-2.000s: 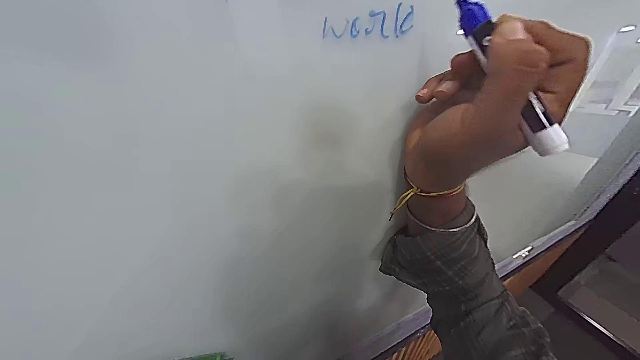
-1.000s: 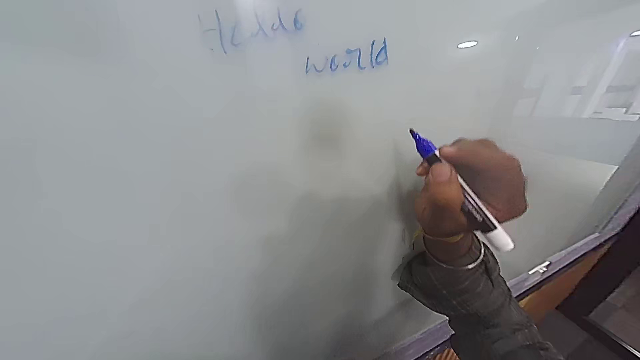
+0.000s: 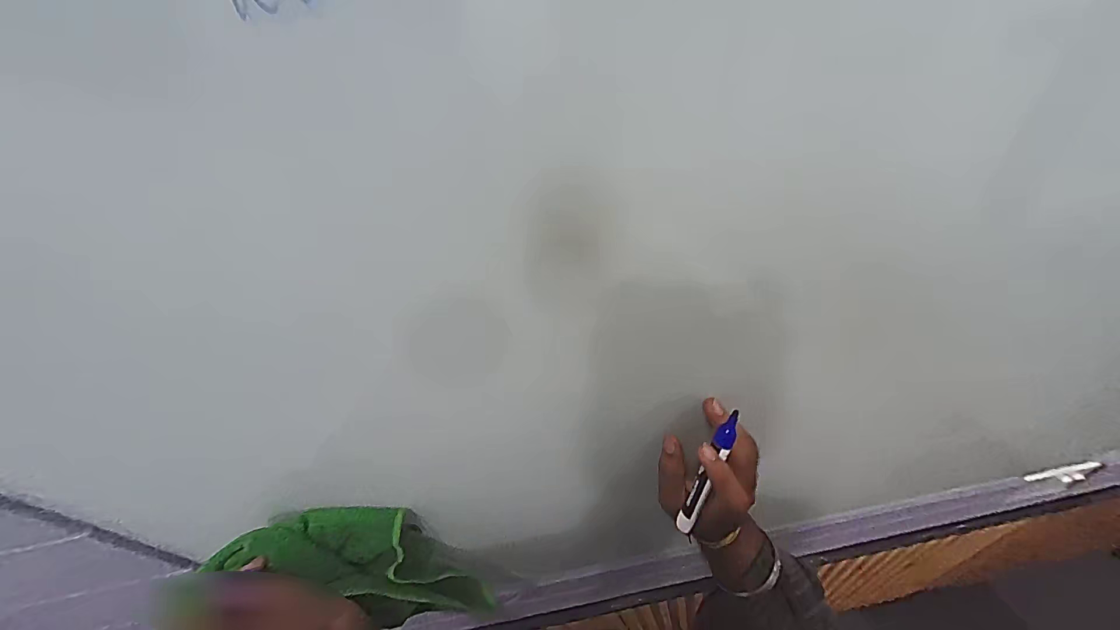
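Note:
My right hand (image 3: pixel 726 481) is low in front of the whiteboard (image 3: pixel 350 262), near its bottom frame, and holds a blue-tipped whiteboard marker (image 3: pixel 707 477) with a white end, tip pointing up and uncapped. At the lower left edge my left hand (image 3: pixel 271 599), blurred and partly out of view, is at a green cloth (image 3: pixel 350 547); a fingertip shows against the fabric. The cloth hangs bunched in front of the board's lower part. Blue handwriting (image 3: pixel 267 7) is cut off at the top left.
Along the bottom runs the board's purplish frame (image 3: pixel 910 516), with a small white object (image 3: pixel 1063 472) on it at the right. Beneath lies a ribbed wooden surface (image 3: pixel 927 551). A dark line borders a pale purple surface (image 3: pixel 70 569) at the lower left.
My right hand has dropped away from beneath the blue writing to the board's bottom, still with the marker. My left hand has come into view at the green cloth. The view has shifted down.

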